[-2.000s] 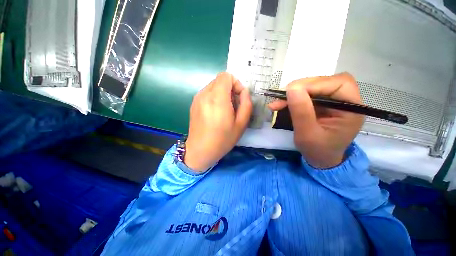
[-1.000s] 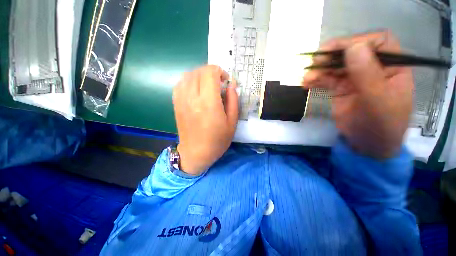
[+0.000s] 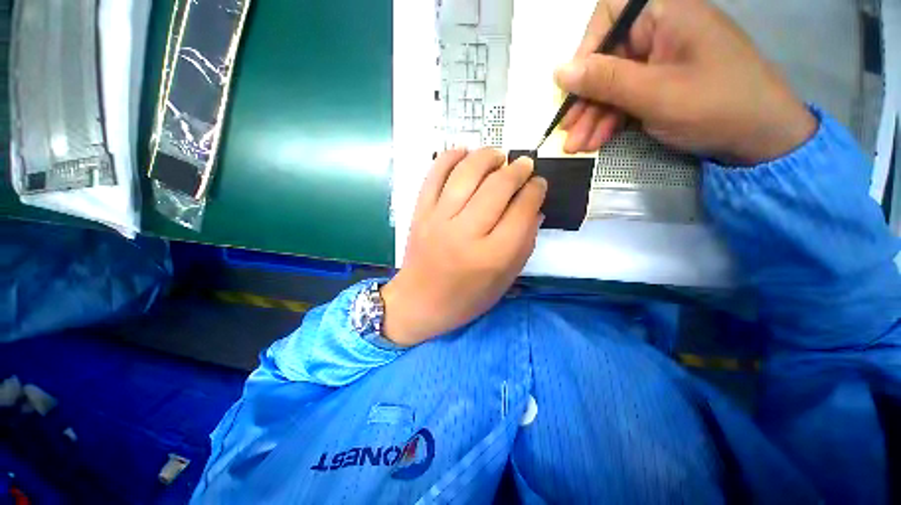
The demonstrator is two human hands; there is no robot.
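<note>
My right hand (image 3: 672,84) holds black tweezers (image 3: 583,74) with the tips pointing down at the top left corner of a black die-cut sheet (image 3: 565,194). The sheet lies at the near end of a white liner strip (image 3: 545,61) across the grey laptop cover (image 3: 647,170). My left hand (image 3: 474,232) lies over the cover's near edge, its fingertips at the sheet's left edge by the tweezer tips. Whether a tiny piece is between the tips or under the fingers is hidden.
Bagged black strips (image 3: 198,94) in clear plastic lie on the green mat (image 3: 306,128) to the left. Another grey cover (image 3: 61,99) lies on a white sheet (image 3: 121,118) at the far left. A white interleaf sheet (image 3: 632,254) shows under the work.
My right hand first swung right from the cover with the tweezers, then came back to the black sheet's corner. My left hand moved right to that sheet. The view shifted slightly.
</note>
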